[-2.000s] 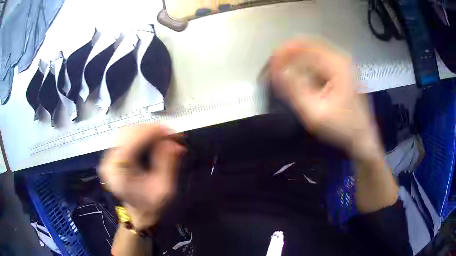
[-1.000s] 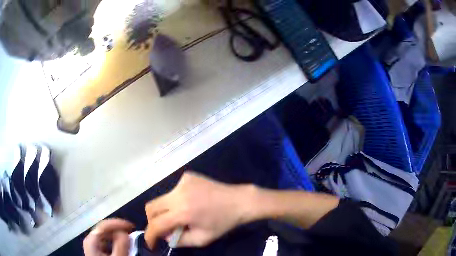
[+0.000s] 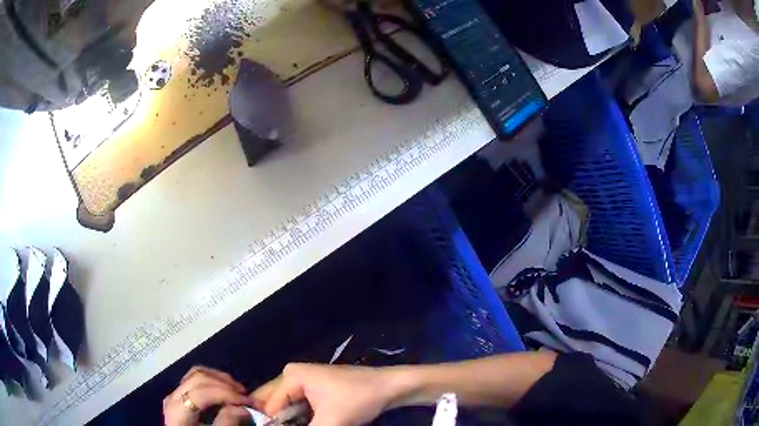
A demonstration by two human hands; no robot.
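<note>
My left hand (image 3: pixel 204 398), with a ring, is low in the frame over my dark lap, its fingers closed on a small tab piece (image 3: pixel 256 415) showing white. My right hand (image 3: pixel 337 394) touches it from the right, closed around something slim and greyish, mostly hidden in the fingers. Both hands are cut off by the bottom edge. A row of curled dark-and-white tab pieces (image 3: pixel 65 312) stands on the table at the left. One more curled dark piece (image 3: pixel 260 101) lies alone at the front edge of the machine bed.
The yellow-tan machine bed (image 3: pixel 158 137) is at upper left. Black-handled scissors (image 3: pixel 391 71) lie beside a lit smartphone (image 3: pixel 487 66). The printed ruler (image 3: pixel 324 208) runs along the table edge. Blue baskets (image 3: pixel 612 175) and striped garment pieces (image 3: pixel 612 320) are at the right. Another person's arm (image 3: pixel 703 54) shows at upper right.
The view has swung right, showing the machine bed and baskets. My hands, apart and blurred at first, have come together low in the frame around the small piece.
</note>
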